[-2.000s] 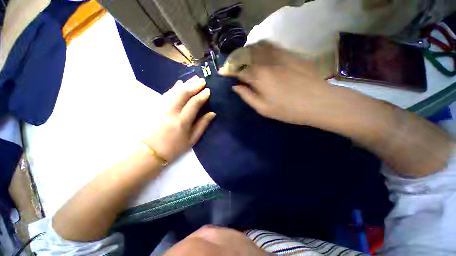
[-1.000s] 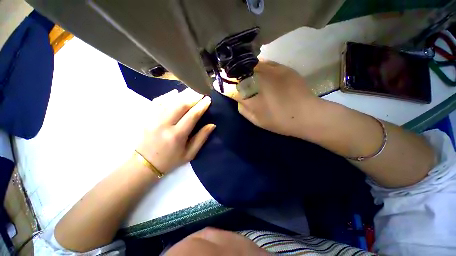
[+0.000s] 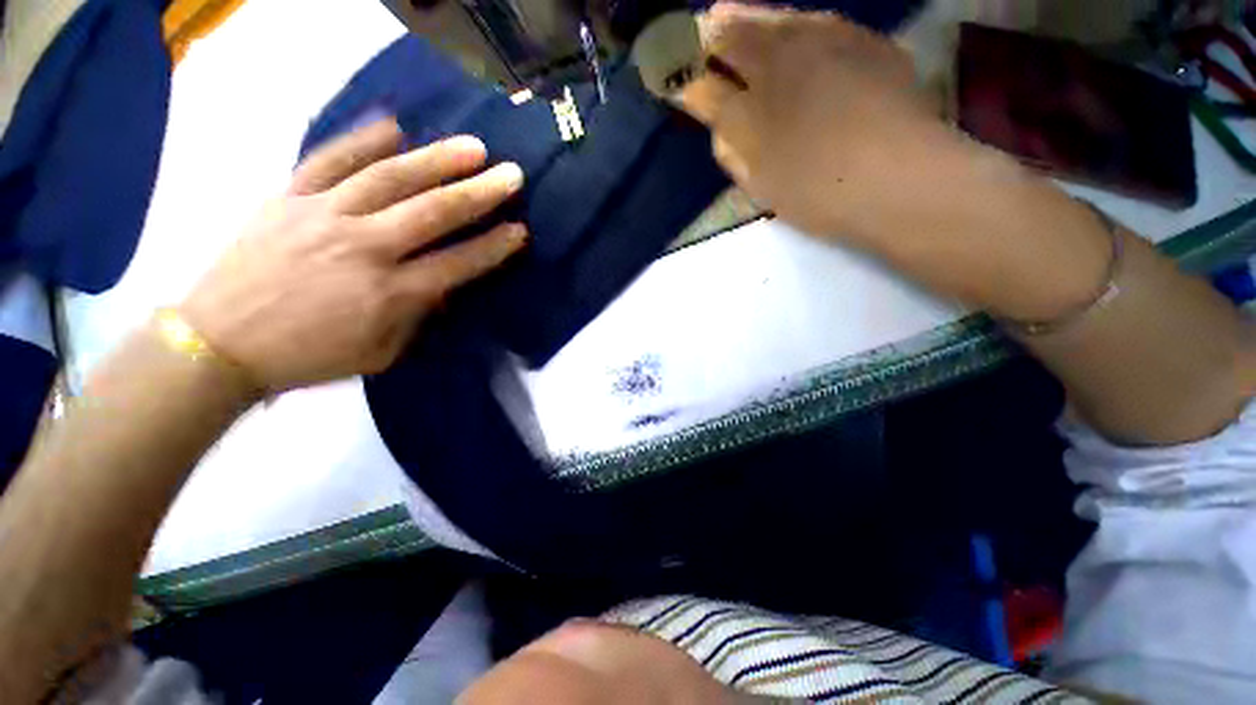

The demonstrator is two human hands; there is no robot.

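Observation:
A navy fabric panel (image 3: 592, 207) lies under the needle area of the sewing machine, with a shiny metal presser foot (image 3: 568, 116) on it. Its lower part hangs over the table's front edge and shows a pale underside. My left hand (image 3: 365, 248) lies on the panel, left of the foot, palm down with fingers spread. My right hand (image 3: 799, 110) is right of the needle, fingers bent near the fabric's right edge; its fingertips are partly hidden, so I cannot tell if they pinch the fabric.
The white table (image 3: 771, 317) has a green front edge. More navy fabric (image 3: 90, 152) lies at left by an orange strip (image 3: 193, 19). A dark phone (image 3: 1074, 117) lies at right, beside red and green handles (image 3: 1223, 127). Striped cloth (image 3: 785, 650) shows at the bottom.
The navy panel has turned and shifted left, uncovering white table on its right. My left hand has moved left and its fingers have spread. The machine head shows less as the view has shifted.

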